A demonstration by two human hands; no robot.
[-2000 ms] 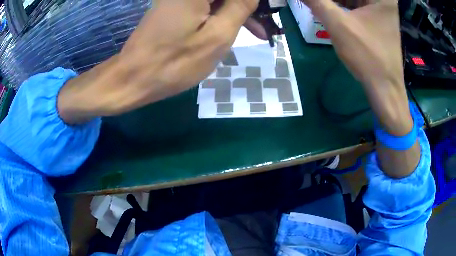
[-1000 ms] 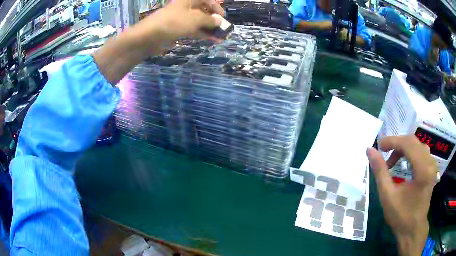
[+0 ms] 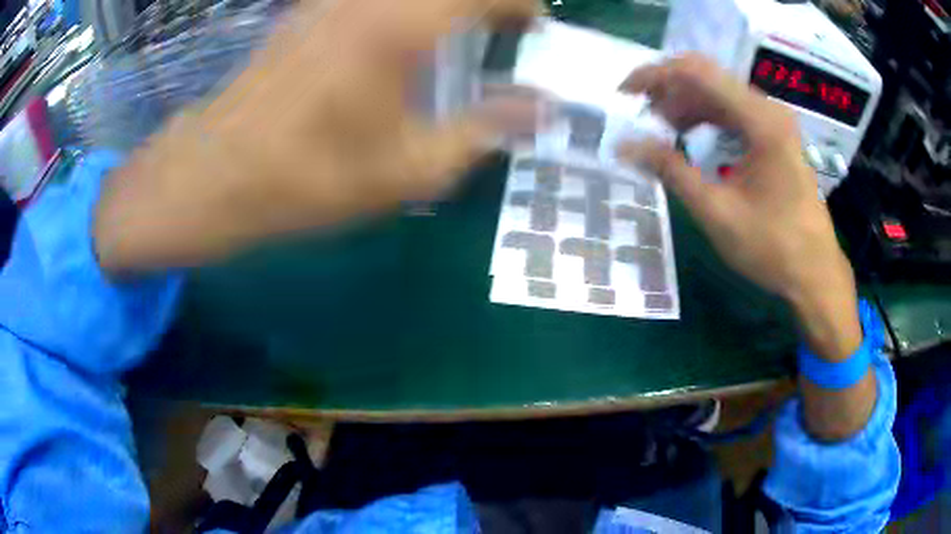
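A white label sheet [image 3: 579, 297] lies on the green mat, with rows of grey L-shaped pieces and small grey rectangles. Its upper part is plain white. My left hand [image 3: 344, 136] is large and motion-blurred at upper left, its fingers over the sheet's left edge. A pale and dark blur shows between its fingers; I cannot tell what it is. My right hand [image 3: 751, 177] is over the sheet's upper right, thumb and fingers curved with a gap between them. A white blur lies at its fingertips; I cannot tell if it is held.
Stacked clear trays [image 3: 167, 83] stand at upper left, partly behind my left arm. A white power supply [image 3: 772, 31] with red digits stands at upper right, black equipment [image 3: 897, 198] beyond it. The bench's wooden edge [image 3: 469, 413] runs below. Crumpled white paper [image 3: 245, 454] lies beneath it.
The view has swung back down from the tray stack to the mat. My left hand has come from above the trays to the sheet. My right hand is now over the sheet's upper part.
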